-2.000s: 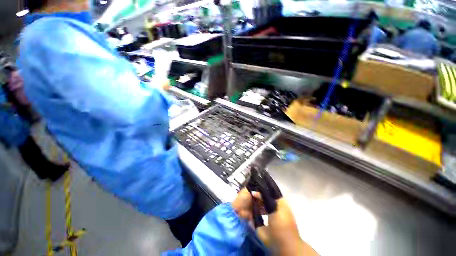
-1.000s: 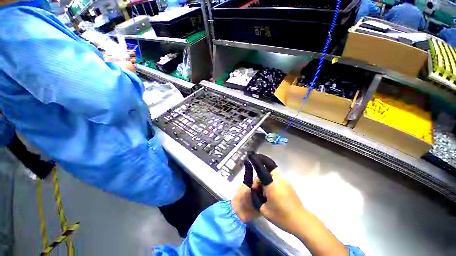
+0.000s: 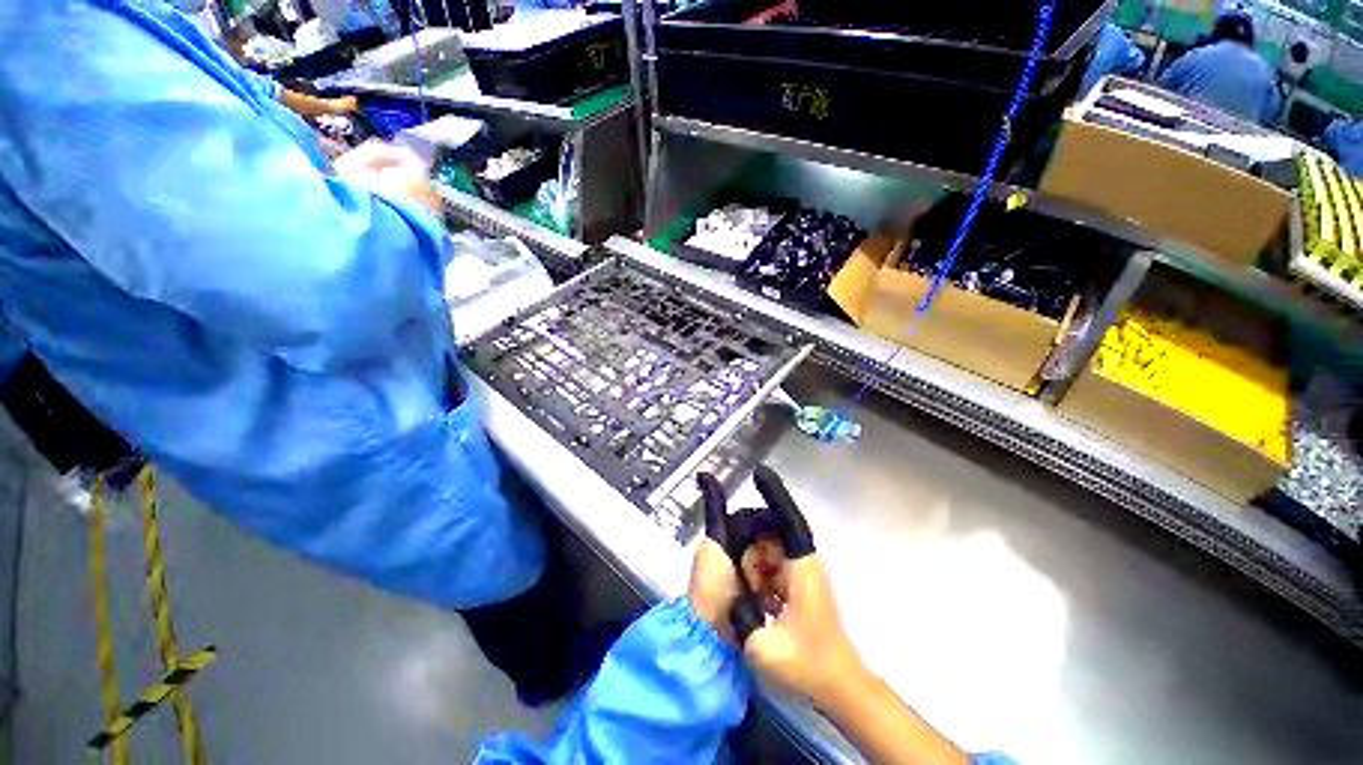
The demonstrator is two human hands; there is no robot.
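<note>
My left hand [image 3: 715,587] and my right hand [image 3: 800,625] are bare and close together above the near edge of the metal line. Both hold black moulded parts [image 3: 785,516]. Two dark, curved arms stick up from the hands, side by side with a gap between them. The fingers cover the lower portion, and I cannot tell whether it is one piece or two. A small reddish spot shows between the hands. A large black part tray [image 3: 643,374] with many cut-outs and pale pieces lies just beyond, with a silver bar along its right edge.
A person in a blue smock [image 3: 284,329] stands close on the left. A blue coiled cord [image 3: 994,165] hangs in front of the shelf. An open carton of black parts [image 3: 972,321] and a carton of yellow parts [image 3: 1196,377] sit on the lower shelf.
The black arms have turned more upright and the gap between them is wider. My hands stay together near the same place. The neighbouring person's hands have shifted slightly.
</note>
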